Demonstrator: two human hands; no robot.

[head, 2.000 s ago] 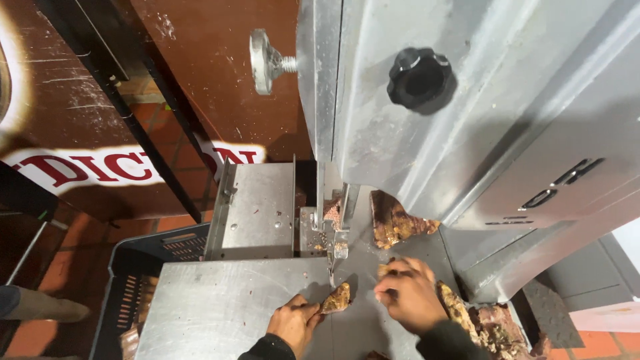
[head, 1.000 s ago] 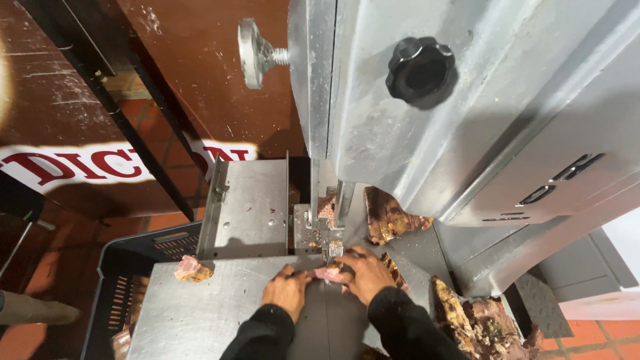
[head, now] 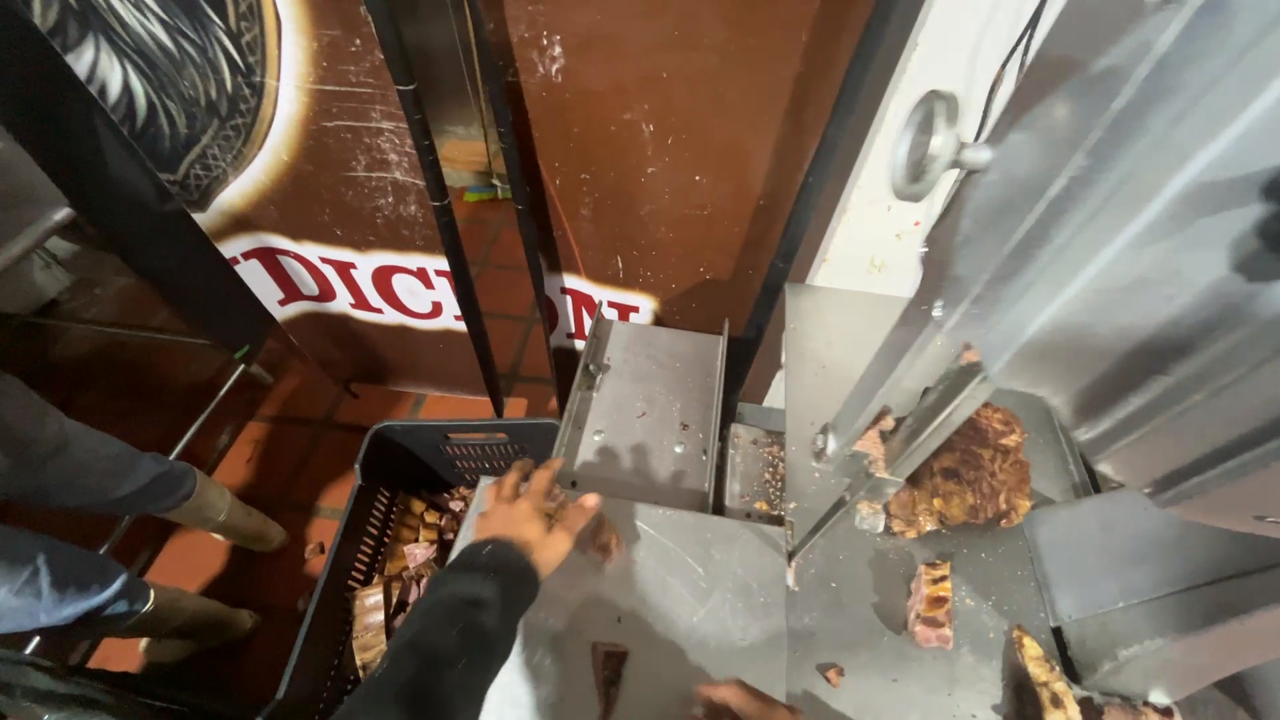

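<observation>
My left hand (head: pixel 535 515), in a black sleeve, is over the left edge of the steel saw table (head: pixel 690 590), fingers spread beside the black crate. A blurred meat piece (head: pixel 605 540) lies just right of its thumb; whether anything is beneath the fingers is unclear. Only part of my right hand (head: pixel 745 700) shows at the bottom edge, its grip hidden. Between the hands is a dark meat piece (head: pixel 608 665). Right of the band saw's blade guard (head: pixel 940 420) sits a large browned meat chunk (head: pixel 975 470), with a cut piece (head: pixel 932 605) in front of it.
A black plastic crate (head: pixel 455 430) holding many cut meat pieces stands left of the table. Beyond it are a person's legs in boots (head: pixel 215 510). A steel sliding tray (head: pixel 655 400) adjoins the table's far side. More meat (head: pixel 1045 670) lies at lower right.
My hands have parted from the meat piece they held together near the blade; the left has moved left toward the crate. The view has shifted left.
</observation>
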